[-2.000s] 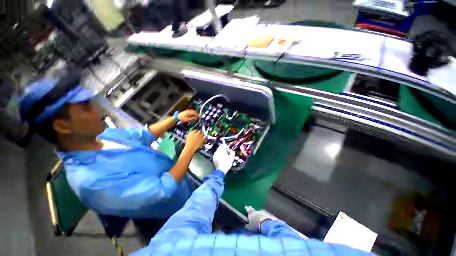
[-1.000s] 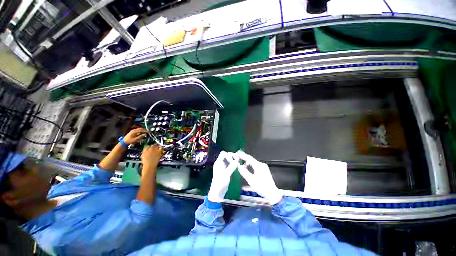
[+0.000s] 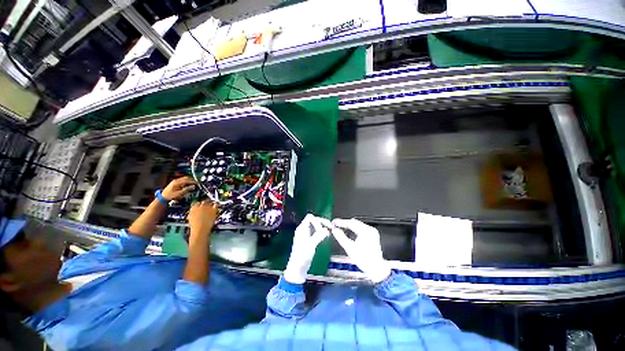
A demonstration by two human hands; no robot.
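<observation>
My left hand [image 3: 306, 248] and my right hand [image 3: 362, 247], both in white gloves, meet at the fingertips over the conveyor's near edge. Whether anything small is between the fingertips is too small and overexposed to tell. Just left of my left hand, the open dark chassis [image 3: 289, 179] lies on a green mat [image 3: 316, 154], with its lid side [image 3: 226, 130] raised at the back. It holds circuit boards, round silvery tops and red, white and black wires [image 3: 275, 197]. A white cable loop [image 3: 194, 164] arches above it. My hands do not touch the chassis.
At the left, a neighbouring worker's bare hands [image 3: 203, 215] are in the chassis. A white paper sheet [image 3: 444, 240] lies on the conveyor edge at the right. A cardboard box [image 3: 517, 182] sits low inside the frame. A long white shelf [image 3: 301, 34] runs behind the conveyor rails [image 3: 480, 277].
My left hand has come back from the chassis and my right hand has risen from the near edge to meet it. My view has turned; the neighbour's hands stay in the chassis.
</observation>
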